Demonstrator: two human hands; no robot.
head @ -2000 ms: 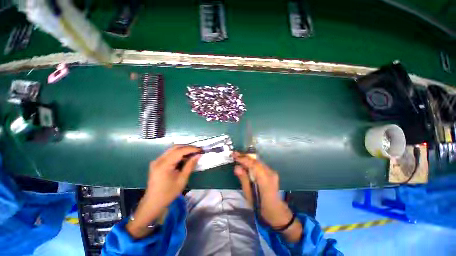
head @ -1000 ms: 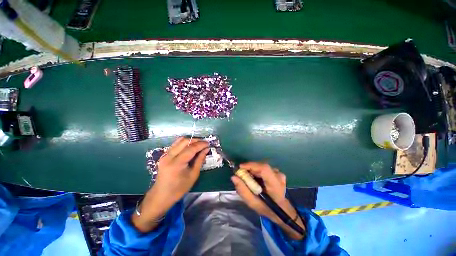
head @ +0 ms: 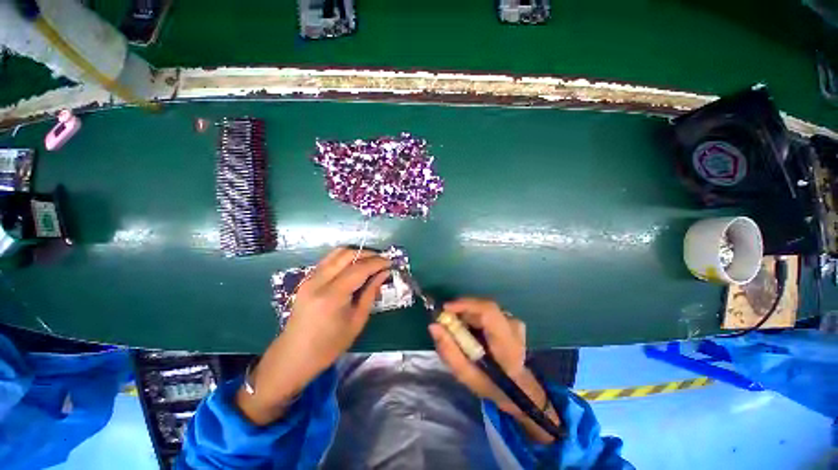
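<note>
A circuit board (head: 397,291) lies on the green mat in front of me, partly hidden under my left hand. My left hand (head: 335,298) rests over the board with its fingertips pinched together near the board's upper right part. A thin pale strand (head: 361,240), like solder wire, rises from these fingers. My right hand (head: 482,344) holds a soldering iron (head: 459,336) by its cream grip. The iron's thin tip points up and left to the board's right part, close to my left fingertips. Whether the tip touches cannot be told.
A heap of tiny purple-silver parts (head: 381,175) and a ribbed dark column (head: 243,187) lie beyond the board. At right are a black fan (head: 721,163), a white cup (head: 724,251) and a tan block (head: 759,298). A whitish rail (head: 413,86) crosses behind. Blue sleeves show at both sides.
Since two seconds ago, the iron has swung from upright to pointing up-left at the board. My left fingers remain over the board, which now lies lower left. Over the last second the hands barely moved.
</note>
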